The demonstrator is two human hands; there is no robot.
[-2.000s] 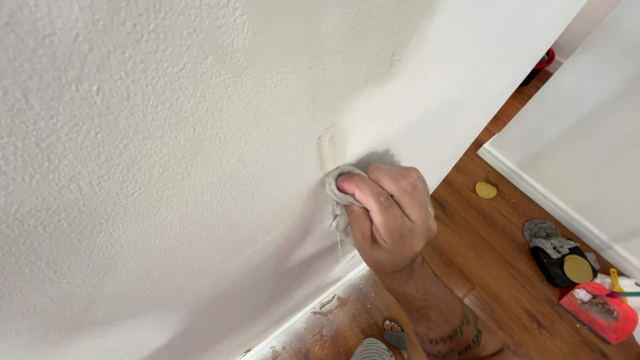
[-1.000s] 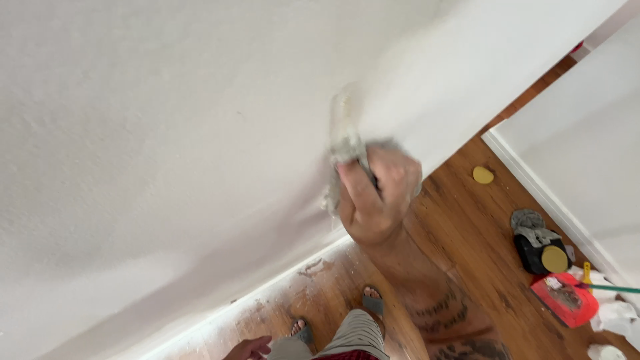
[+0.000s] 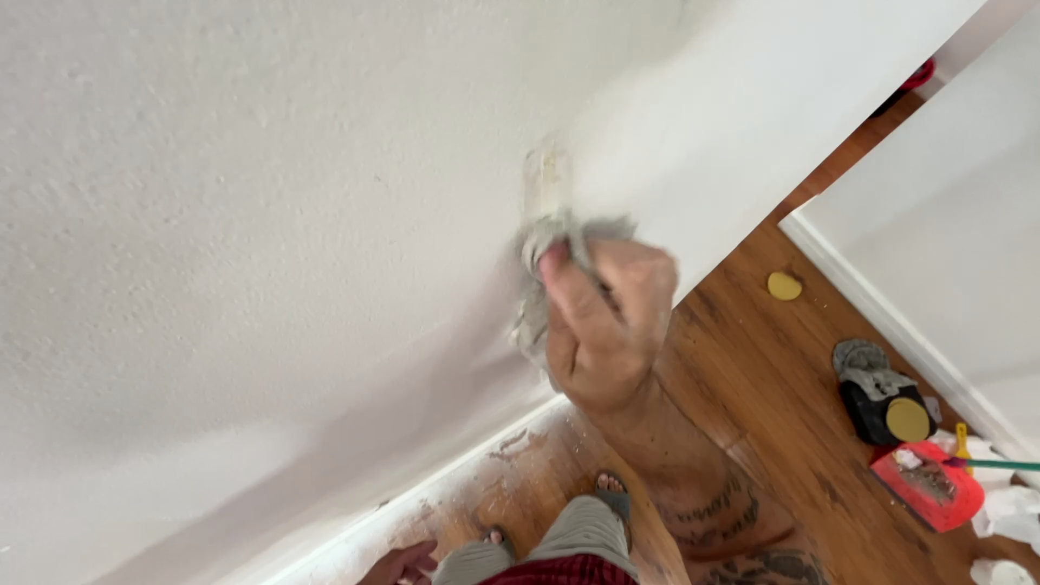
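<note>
My right hand [image 3: 613, 317] grips a bunched grey rag [image 3: 540, 252], which touches the white wall [image 3: 284, 203]. Right above the rag, a small pale rectangular cover or plate [image 3: 548, 179] shows on the wall. Part of the rag hangs below my fingers. Low in the view, at the bottom edge, my left hand [image 3: 404, 562] is partly visible beside my leg, its fingers somewhat apart and no object seen in it.
White dust lies on the wood floor [image 3: 520, 463] along the baseboard. At the right are a round yellow disc [image 3: 784, 286], a black object with a grey cloth [image 3: 886, 402], a red dustpan [image 3: 930, 487] holding debris, and crumpled white paper or plastic [image 3: 1011, 512]. A second wall [image 3: 942, 219] stands beyond.
My right hand stays on the rag near the rectangular plate, shifting only a little. My left hand, out of sight two seconds ago, shows at the bottom edge in the later frames.
</note>
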